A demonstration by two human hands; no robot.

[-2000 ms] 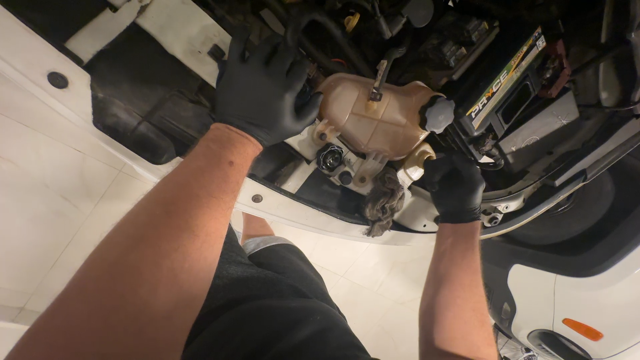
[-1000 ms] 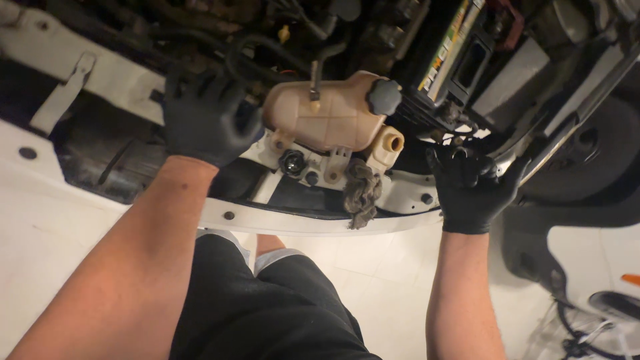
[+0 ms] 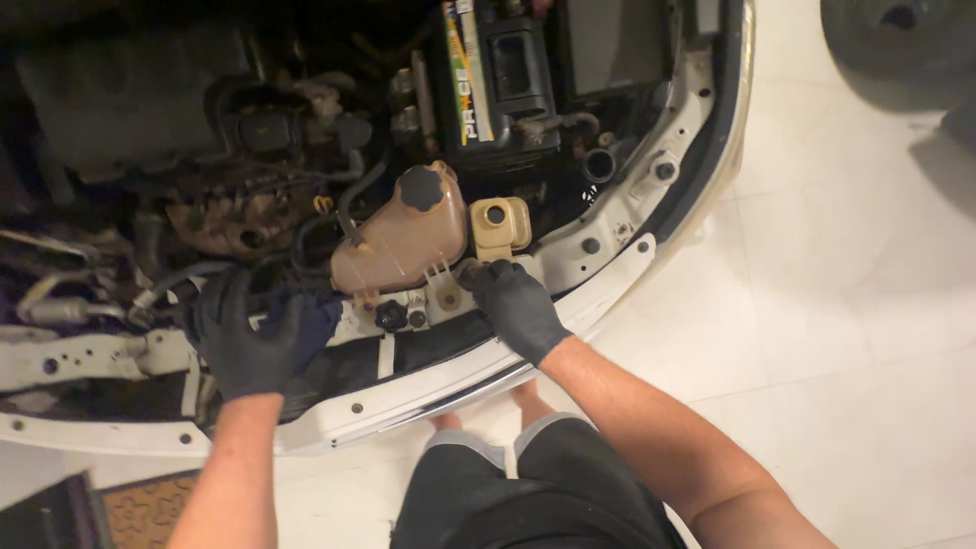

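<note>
My left hand (image 3: 248, 335), in a black glove, grips a dark blue cloth (image 3: 316, 322) at the front of the engine bay, left of the brownish coolant expansion tank (image 3: 400, 232). The tank has a black cap (image 3: 419, 188) and a thin hose (image 3: 347, 217) on its upper side. Right of it stands a yellowed plastic reservoir with an uncapped neck (image 3: 496, 216). My right hand (image 3: 518, 309), also black-gloved, is just below that reservoir, its fingers closed around a crumpled grey-brown rag (image 3: 468, 271), mostly hidden by the hand.
A car battery (image 3: 515, 69) with a bright label sits behind the tank and reservoir. The white front crossmember (image 3: 358, 408) curves between my body and the engine. Hoses and metal pipes (image 3: 61, 309) lie at the left. A patterned mat (image 3: 145, 507) is on the floor.
The blue cloth has come into view at my left hand. My right hand, apart from the hanging rag one second ago, is now on it. The view has turned and shifted considerably.
</note>
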